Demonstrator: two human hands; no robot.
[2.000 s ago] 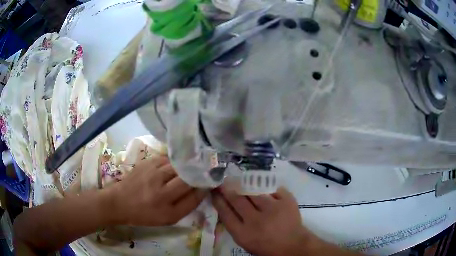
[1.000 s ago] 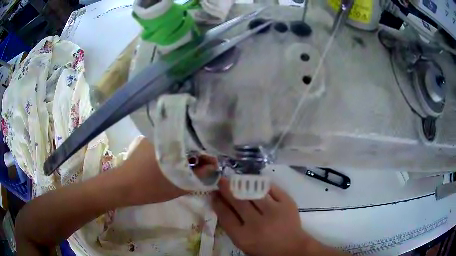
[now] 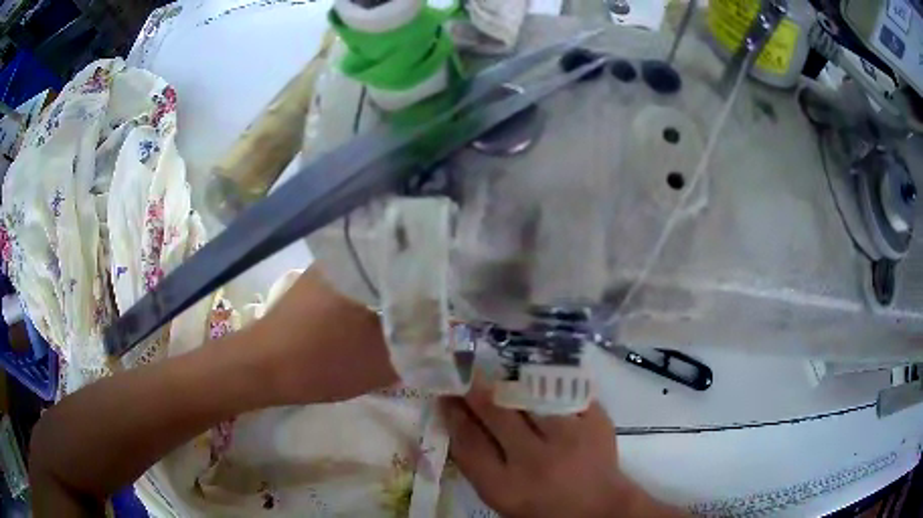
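Note:
The off-white sewing machine head (image 3: 607, 212) covers the middle of the view. The floral garment piece (image 3: 324, 455) lies on the table below it, with a narrow cream strip (image 3: 429, 470) running down from the needle area. My left hand (image 3: 344, 339) reaches behind the machine's front end; its fingers are hidden. My right hand (image 3: 531, 445) lies bent over the strip and cloth just below the white slotted block (image 3: 547, 389); its fingertips are partly hidden. The needle is hidden behind the head.
A floral cloth heap (image 3: 91, 212) lies at left. Long grey blades (image 3: 294, 202) and a green-wrapped cone (image 3: 400, 51) are on the head. Black snips (image 3: 680, 368) lie right of the needle area. A yellow-labelled bottle (image 3: 754, 35) stands behind; a rolled cloth (image 3: 265, 137) is left.
My left hand has moved up from the cloth beside the strip to behind the machine's front end. My right hand stays nearly in place. The view has shifted slightly.

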